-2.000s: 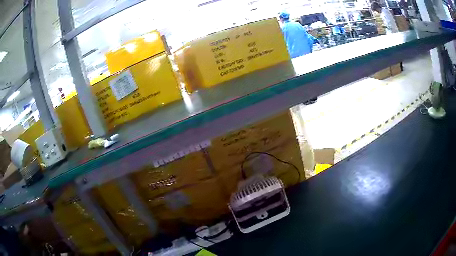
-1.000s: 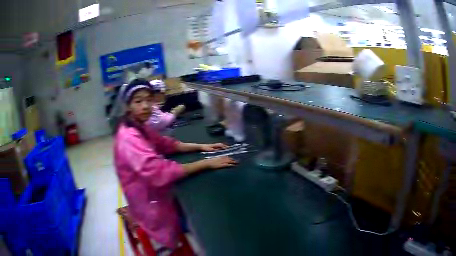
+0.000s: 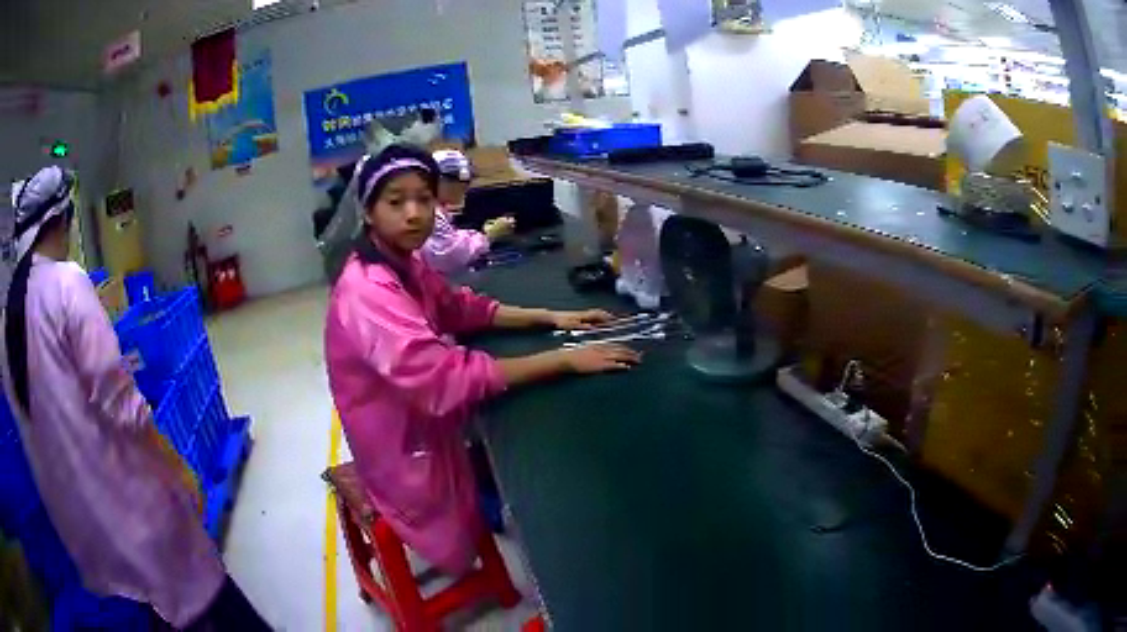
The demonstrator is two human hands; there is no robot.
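Note:
Neither of my hands is in view. Nearest in front of me is the dark-green matted bench (image 3: 655, 494). A white power strip (image 3: 831, 405) lies along its back under the shelf, with plugs in it and a white cable (image 3: 921, 519) running along the bench. A dark desk fan (image 3: 717, 296) stands left of the strip. Thin pale strips or cables (image 3: 618, 330) lie under the hands of a neighbouring worker in pink (image 3: 402, 358), seated at the bench's left side.
The shelf (image 3: 853, 222) holds a blue bin (image 3: 606, 138), a black cable, a white roll (image 3: 985, 133) and a socket box (image 3: 1079, 194). Cartons stand behind. A red stool (image 3: 433, 580) is under the worker. Another person (image 3: 99, 407) stands left by blue crates (image 3: 173, 370). A further worker sits behind.
The view has swung left from the yellow cartons and white ribbed unit to the neighbouring worker. Since one second ago, a standing person has come into view at the left.

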